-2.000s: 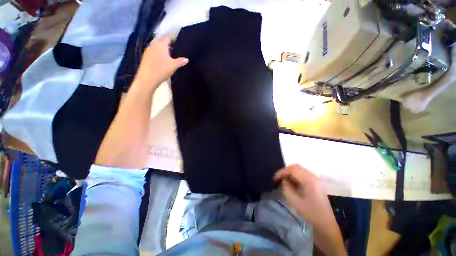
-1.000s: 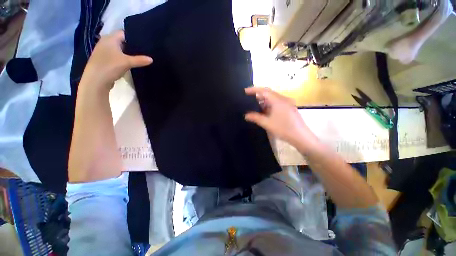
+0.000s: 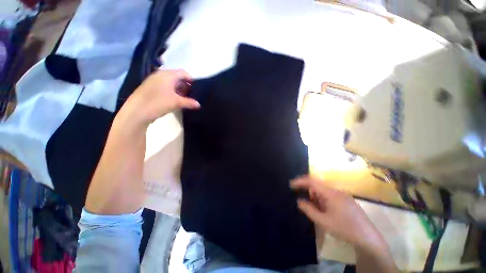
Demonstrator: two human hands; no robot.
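Note:
A black fabric panel lies on the white table, its lower end over the front edge at my lap. My left hand holds the panel's upper left edge between thumb and fingers. My right hand is at the panel's lower right edge, thumb and fingers bent around a small gap; whether it pinches cloth cannot be told. The cream sewing machine head stands to the right of the panel. Its needle area is blurred.
A heap of black and pale grey-blue cut pieces lies at left. Green-handled snips lie at right beside a black strip. A blue basket with black and red cloth stands at lower left.
The view has shifted, showing more of the table's back. My right hand has moved down along the panel's right edge. My left hand remains at the upper left edge.

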